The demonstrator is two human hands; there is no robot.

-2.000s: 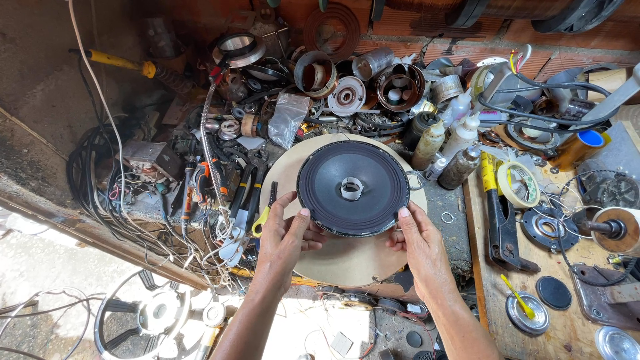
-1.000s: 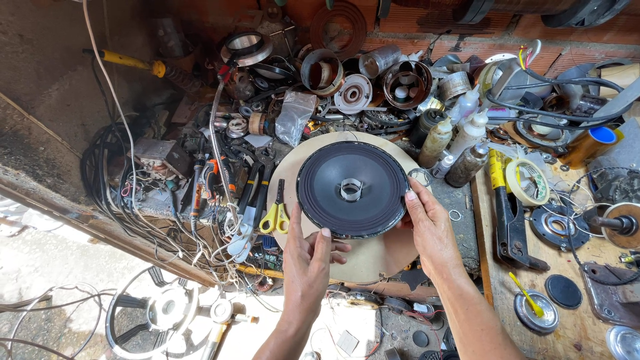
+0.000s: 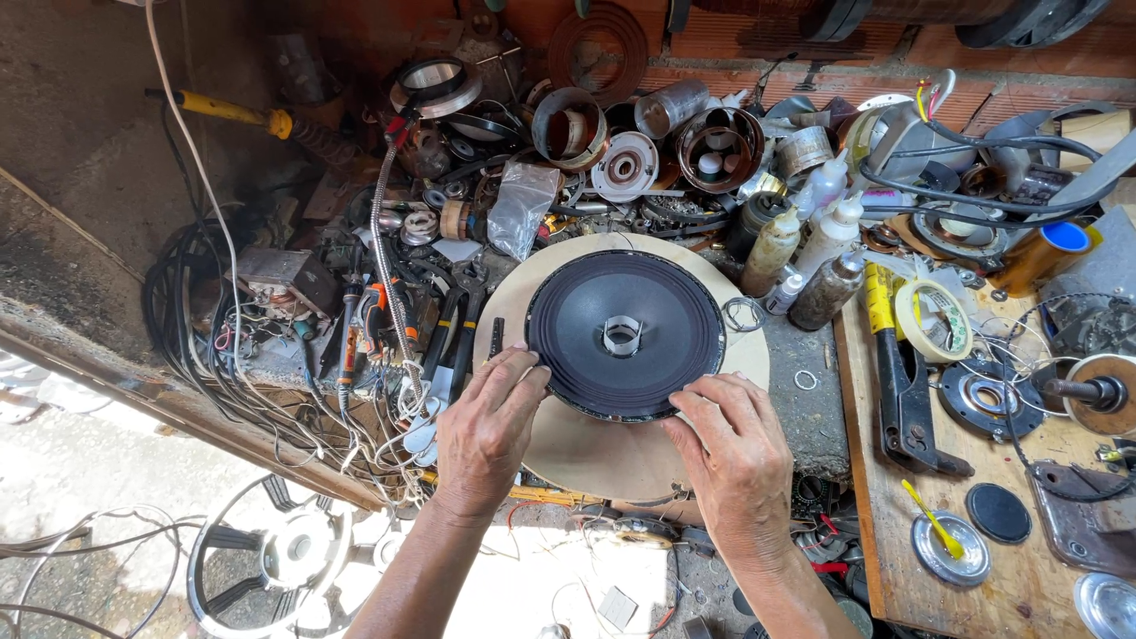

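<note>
A black speaker cone (image 3: 586, 311) with a short white coil tube (image 3: 621, 336) standing at its centre lies over a round tan board (image 3: 603, 461). My left hand (image 3: 493, 426) has its fingertips on the cone's lower left rim. At the lower right rim, the fingers and thumb of my right hand (image 3: 732, 448) hold the edge. Scissors lie partly hidden behind my left hand, their dark blades (image 3: 497, 337) showing. A small coil of thin wire (image 3: 744, 314) rests at the board's right edge.
Glue bottles (image 3: 770, 251) stand right of the board. A wooden board (image 3: 874, 532) carries masking tape (image 3: 932, 320), a yellow-black tool (image 3: 901, 382) and a metal lid (image 3: 950, 548). Cables (image 3: 191, 328), pliers (image 3: 453, 328) and a soldering iron (image 3: 349, 346) crowd the left. A speaker frame (image 3: 266, 555) lies below.
The cone has come down nearer the round board. My left hand has moved from below the cone to its left rim, over the yellow scissor handles; my right hand has moved down the rim.
</note>
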